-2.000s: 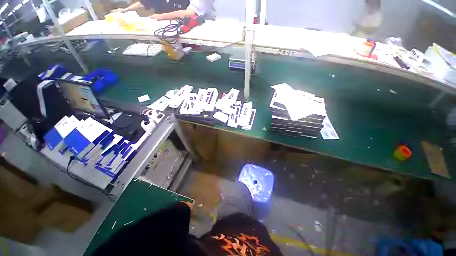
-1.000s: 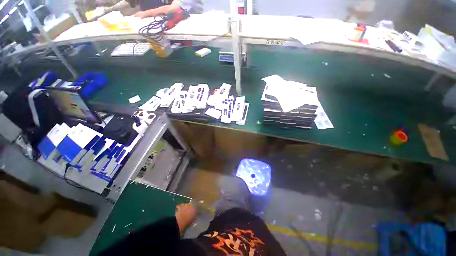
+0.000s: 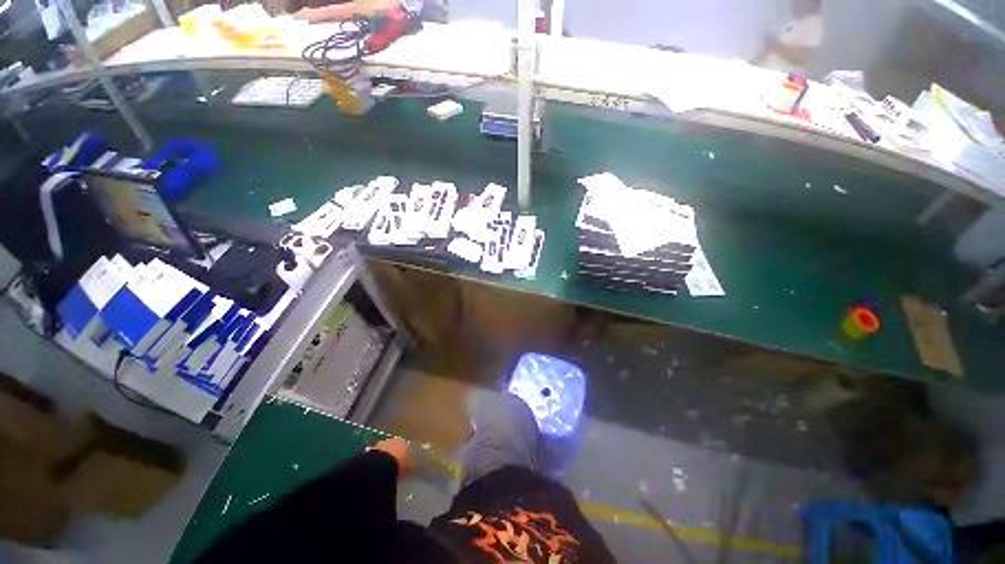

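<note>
My left hand (image 3: 391, 449) is small and partly hidden by my dark sleeve, at the right edge of the small green-topped table (image 3: 265, 474). Its fingers are too unclear to tell what they do. My right hand is not in view. A pale blue-white stool (image 3: 548, 391) stands by my grey trouser leg. On the long green bench (image 3: 771, 237) lie a loose heap of white printed sleeves or cards (image 3: 424, 215) and a stack of dark-edged flat trays or boxes (image 3: 634, 264) under white paper.
Blue-and-white boxes (image 3: 132, 314) lie beside a monitor (image 3: 141, 212) at left. A tape roll (image 3: 861, 322) and a cardboard piece (image 3: 931, 335) lie at bench right. A bright blue stool (image 3: 876, 534) stands at lower right. Cartons (image 3: 110, 485) are at lower left. People's arms show behind the bench.
My left hand came into clearer view, then drew back partly behind the sleeve. The view has shifted slightly; the bench goods look unchanged.
</note>
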